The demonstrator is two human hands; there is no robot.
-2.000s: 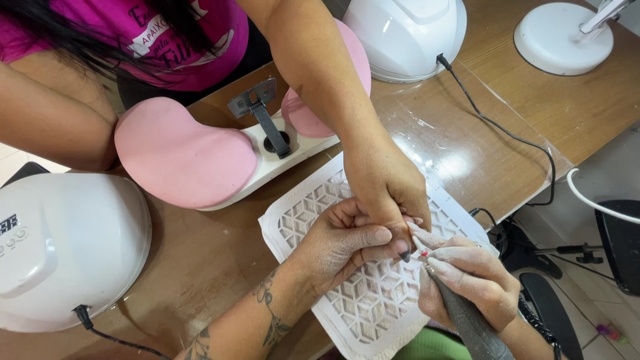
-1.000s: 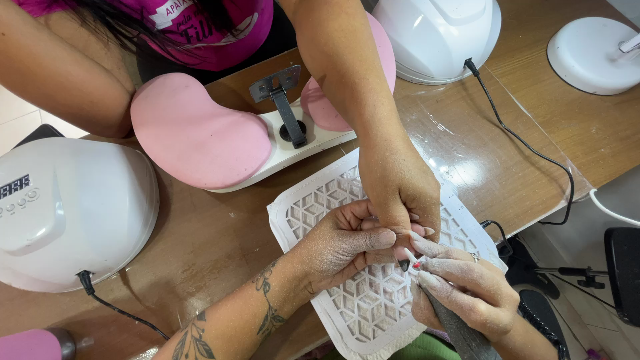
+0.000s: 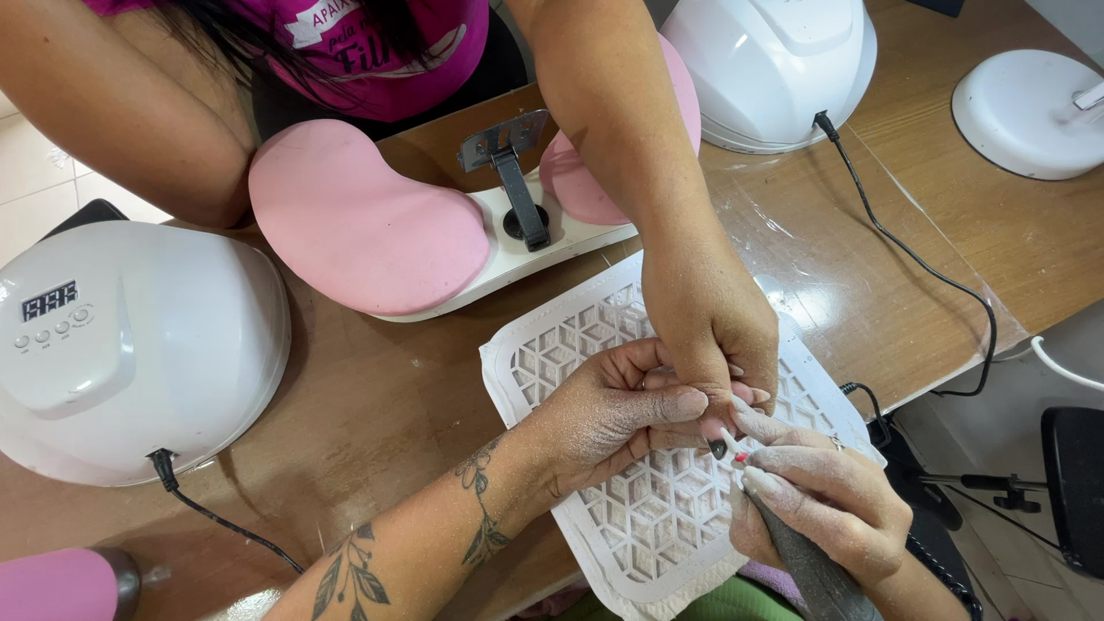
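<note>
Pale dust coats both of my hands. My left hand (image 3: 617, 410) grips a finger of the other person's hand (image 3: 711, 319) over a white dust collector with a geometric grille (image 3: 664, 509). In my right hand (image 3: 832, 492) is a grey electric nail drill handpiece (image 3: 798, 552). Its bit, with a bit of red near it, is at the dark-tipped nail (image 3: 718, 448) of the held finger; whether it touches cannot be told. The other person's forearm lies across a pink padded armrest (image 3: 371, 224) with a black phone-holder-like bracket (image 3: 517, 185).
White nail lamps stand at the left (image 3: 138, 319) and top (image 3: 776, 69), both with black cables. At the upper right is a round white lamp base (image 3: 1031, 112). A pink cylindrical object (image 3: 60, 586) lies at the lower left. A black stand (image 3: 1074, 500) is beyond the table's right edge.
The view has shifted somewhat. My left hand keeps hold of the other person's finger, and my right hand keeps the drill near the same nail, with only small shifts.
</note>
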